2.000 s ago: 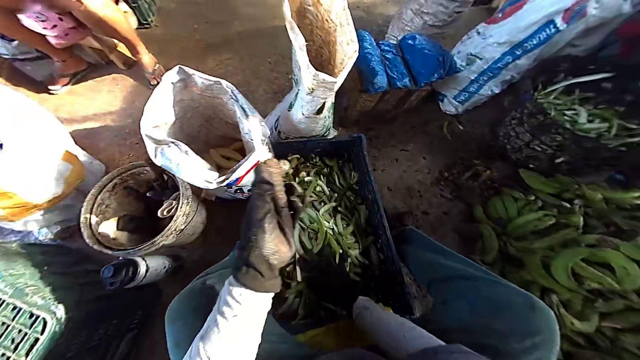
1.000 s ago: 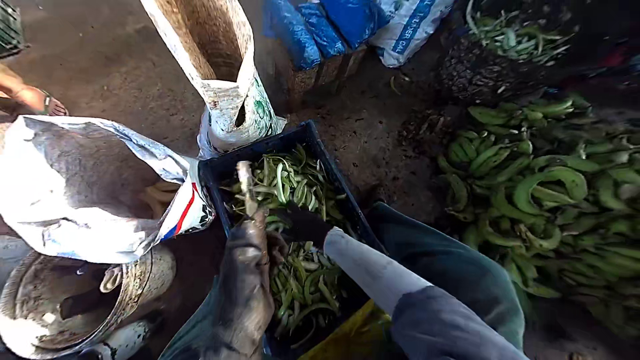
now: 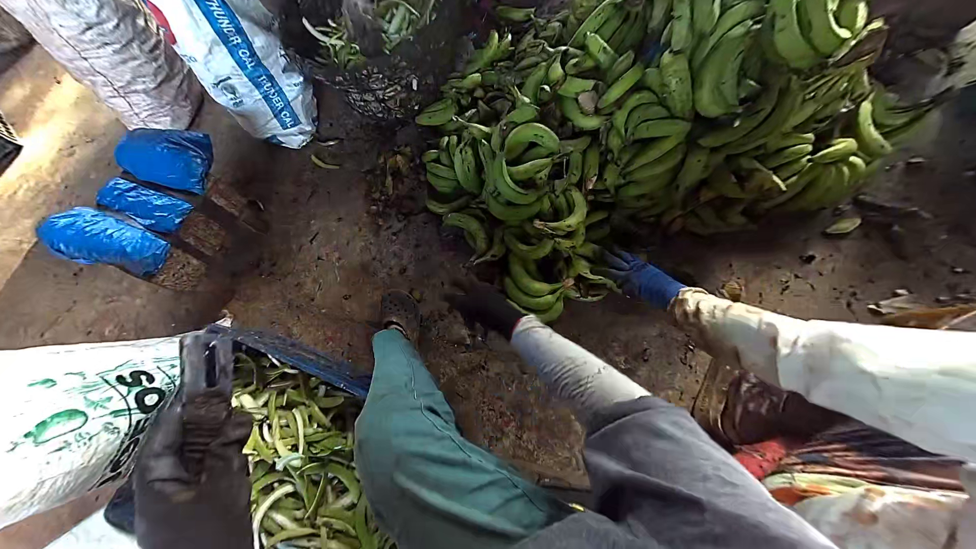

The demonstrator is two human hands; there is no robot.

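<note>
My right hand, in a dark glove, reaches over the soil-stained floor beside the lower edge of a pile of green plantains. Its fingers look spread, and nothing shows in them. My left hand, in a worn dark glove, is over the left side of a dark plastic crate of green plantain peels. Whether it holds something is unclear. A co-worker's blue-gloved hand touches the pile's lower right edge, apart from mine.
A white printed sack stands left of the crate. Blue plastic-wrapped bundles lie at upper left, near a white and blue sack. A container of peels stands at the top. My trousered leg is beside the crate.
The view has swung far to the right. My right hand has left the crate and moved out to the plantain pile. A co-worker's gloved hand has come into view.
</note>
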